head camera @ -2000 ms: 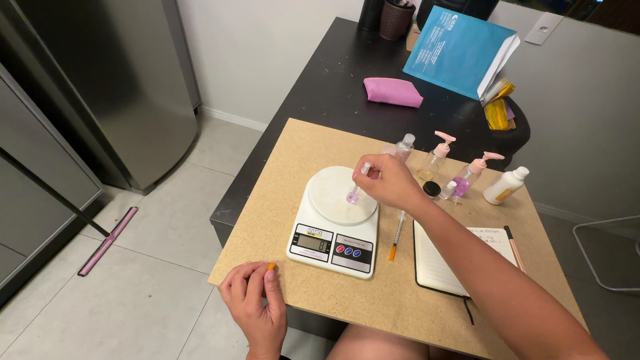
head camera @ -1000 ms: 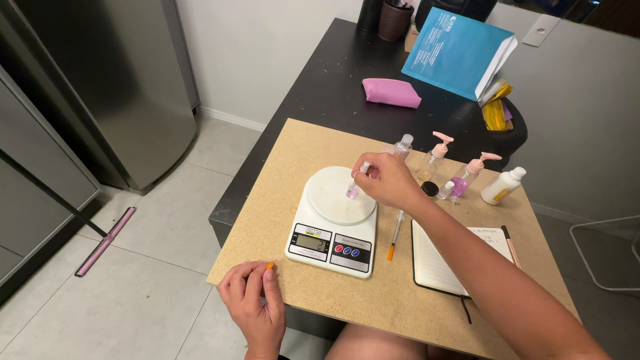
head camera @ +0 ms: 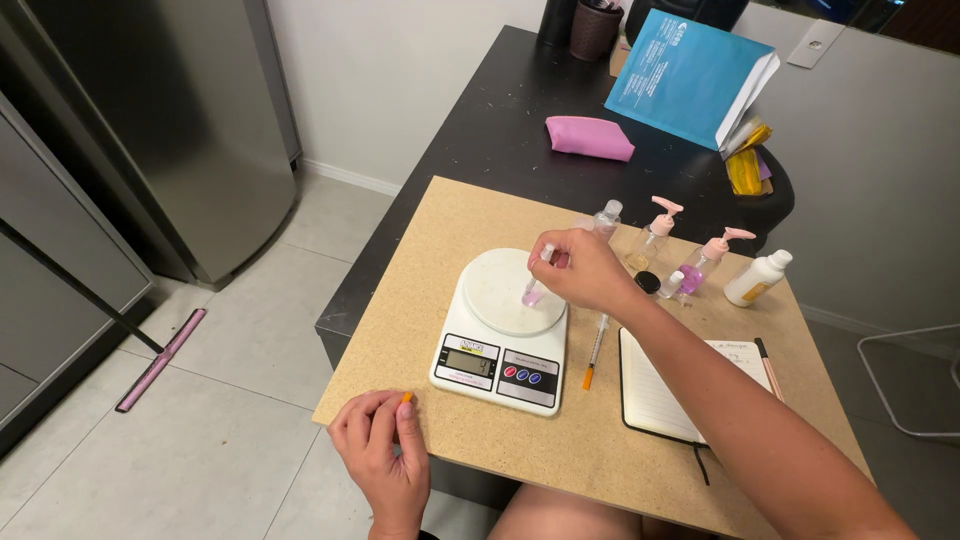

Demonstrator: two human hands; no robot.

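My right hand (head camera: 581, 270) pinches the top of a small clear vial (head camera: 533, 294) with a little pink liquid, holding it tilted over the round plate of a white digital kitchen scale (head camera: 495, 375). Whether the vial's base touches the plate, I cannot tell. My left hand (head camera: 386, 450) rests at the board's near left edge, a small orange cap (head camera: 407, 397) between thumb and forefinger. A syringe with an orange cap (head camera: 596, 352) lies just right of the scale. Beside it is an open lined notebook (head camera: 664, 390), partly hidden under my right forearm.
Behind my right hand stand a clear bottle (head camera: 607, 217), two pump bottles (head camera: 649, 244) (head camera: 701, 266), a small spray bottle (head camera: 671, 285), a black-lidded jar (head camera: 646, 283) and a white bottle (head camera: 757, 277). A pink pouch (head camera: 590, 138) and blue envelope (head camera: 686, 79) lie on the black table (head camera: 480, 142).
The scale's display reading has changed. Both hands stay in nearly the same places, with the vial still held over the scale.
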